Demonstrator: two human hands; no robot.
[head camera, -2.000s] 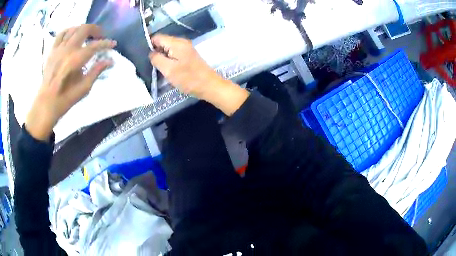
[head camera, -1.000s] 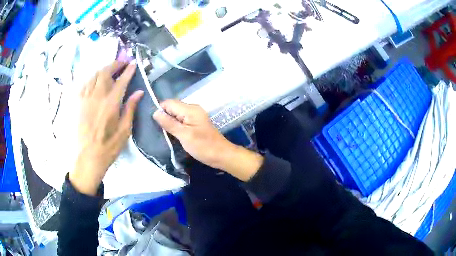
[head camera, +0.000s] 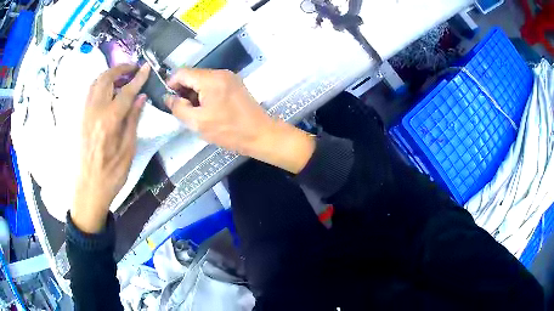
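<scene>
A white garment panel (head camera: 67, 130) spreads over the left of the table. A small part of the dark grey piece (head camera: 157, 91) shows between my hands below the needle area (head camera: 124, 51), which has a purple glow. A narrow whitish edging strip (head camera: 159, 74) runs from the needle area to my right fingers. My left hand (head camera: 109, 136) lies on the white panel, fingers apart, tips close to the needle area. My right hand (head camera: 222, 109) pinches the strip just right of the dark piece. My fingers hide the rest of the dark piece.
The machine head (head camera: 82, 18) is at top left, with a yellow label (head camera: 203, 11). A dark lint clump (head camera: 346, 21) lies on the table. Ruler tape (head camera: 209, 161) lines the front edge. Crumpled grey cloth (head camera: 206, 282) is below left, a blue crate (head camera: 465, 118) right of my legs.
My right hand has moved up to the needle area, and a shorter length of strip shows. The dark piece no longer hangs at the table edge. My left hand stays on the cloth. The view has shifted.
</scene>
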